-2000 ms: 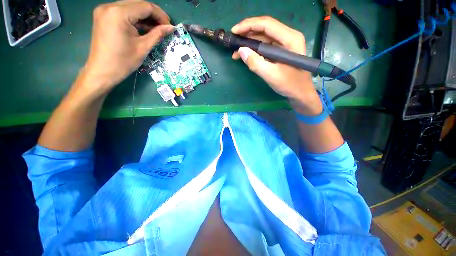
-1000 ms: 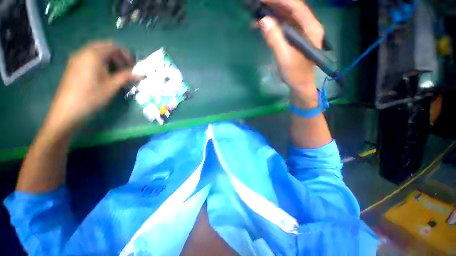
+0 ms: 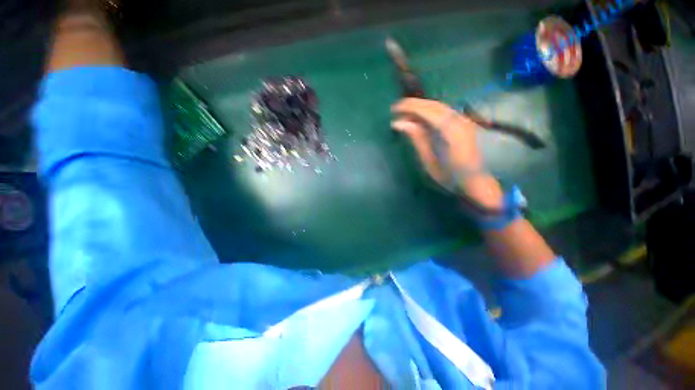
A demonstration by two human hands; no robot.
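Observation:
The image is blurred. My right hand (image 3: 446,145), with a blue band on the wrist, is closed round the soldering iron (image 3: 410,78), whose tip points up and away over the green mat. My left arm reaches to the top left corner. My left hand (image 3: 80,9) is dark, blurred and cut off by the top edge, so its fingers and anything in them are hidden. A loose pile of small black components (image 3: 288,118) with shiny legs lies on the mat. The circuit board worked on earlier cannot be made out.
Green circuit boards (image 3: 190,122) lie left of the pile, beside my left sleeve. A dark-handled tool, seemingly the cutters (image 3: 507,131), lies right of my right hand. A blue pot (image 3: 545,52) stands at the back right near a coiled blue cord (image 3: 606,23). A black case (image 3: 648,107) is at the right edge.
My left hand has left the circuit board and moved far up and left. My right hand still holds the iron. The view has shifted, showing the whole pile and the blue pot.

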